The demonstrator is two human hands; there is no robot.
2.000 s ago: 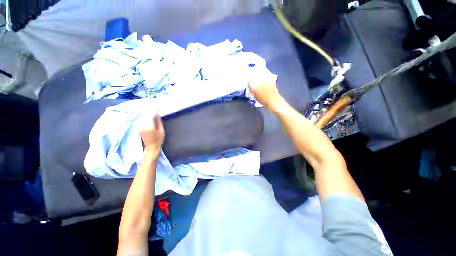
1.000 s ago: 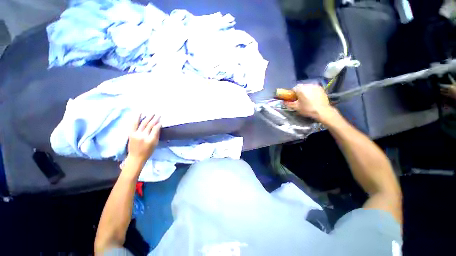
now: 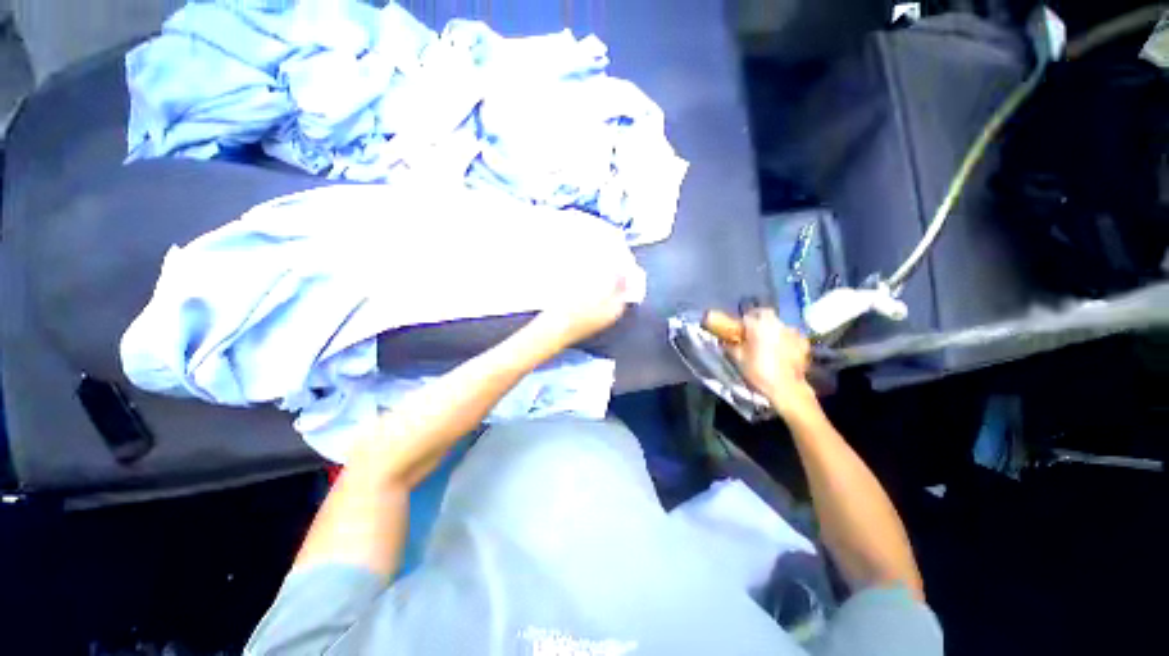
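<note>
A pale blue shirt point(image 3: 385, 250), glaring white in places, lies over a dark pad on the grey padded table. My left hand point(image 3: 600, 301) is at the right end of the shirt, near its edge; whether the fingers pinch the cloth is too washed out to tell. My right hand point(image 3: 773, 355) is closed on the orange-brown handle of the steam iron point(image 3: 708, 360), whose shiny metal body is at the table's right edge, to the right of the shirt and apart from it.
A crumpled heap of light blue shirts point(image 3: 385, 96) lies at the back. A black rectangle point(image 3: 113, 417) is at the left front table edge. A metal iron rest point(image 3: 805, 253) shows at right. A greyish hose point(image 3: 1000, 328) and a yellowish hose point(image 3: 961, 173) run near my right hand.
My left hand has moved right along the shirt to its right end. My right hand has left the cloth, taken hold of the iron and moved it slightly nearer my body.
</note>
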